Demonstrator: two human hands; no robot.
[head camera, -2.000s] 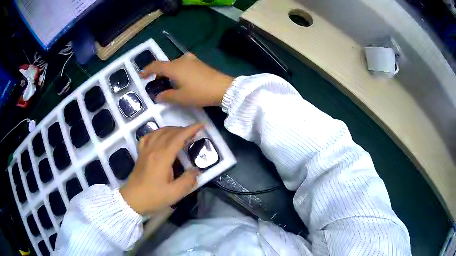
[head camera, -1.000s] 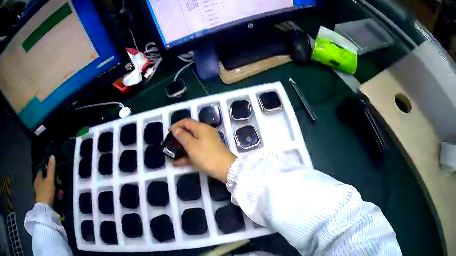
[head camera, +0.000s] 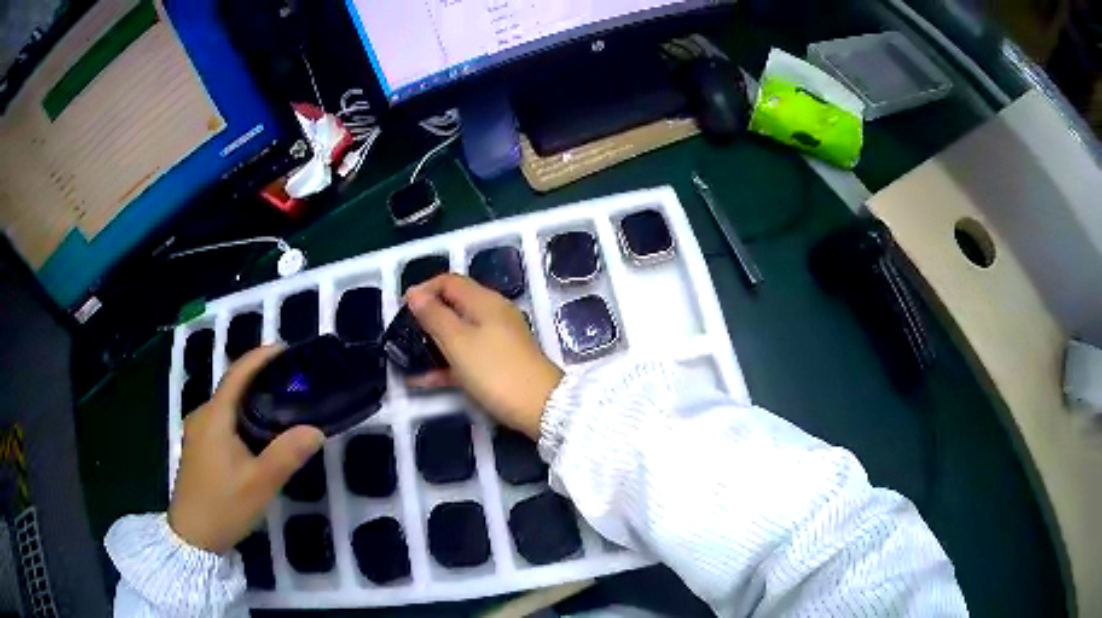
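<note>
My left hand (head camera: 230, 465) grips a black rounded handheld device (head camera: 320, 392), likely a scanner, with a small blue-violet glow, above the left part of the tray. My right hand (head camera: 489, 356) pinches a small black square device (head camera: 409, 344), likely a smartwatch body, tilted and facing the scanner. The two black objects are very close; I cannot tell whether they touch. The white blister tray (head camera: 665, 308) holds rows of similar devices, such as a glossy pale-rimmed one (head camera: 587, 325). Hands and sleeves hide some pockets.
Two monitors (head camera: 133, 145) stand behind. A pale-rimmed square device (head camera: 413, 203) and white charging puck (head camera: 290, 261) lie behind the tray. Tweezers (head camera: 728, 232), a black cabled-looking tool (head camera: 894, 302), a green tissue pack (head camera: 807, 121) and a curved wooden board (head camera: 943, 205) are right.
My left hand has come from left of the tray to above it, now with the black rounded device. My right hand still holds the small square device at nearly the same place.
</note>
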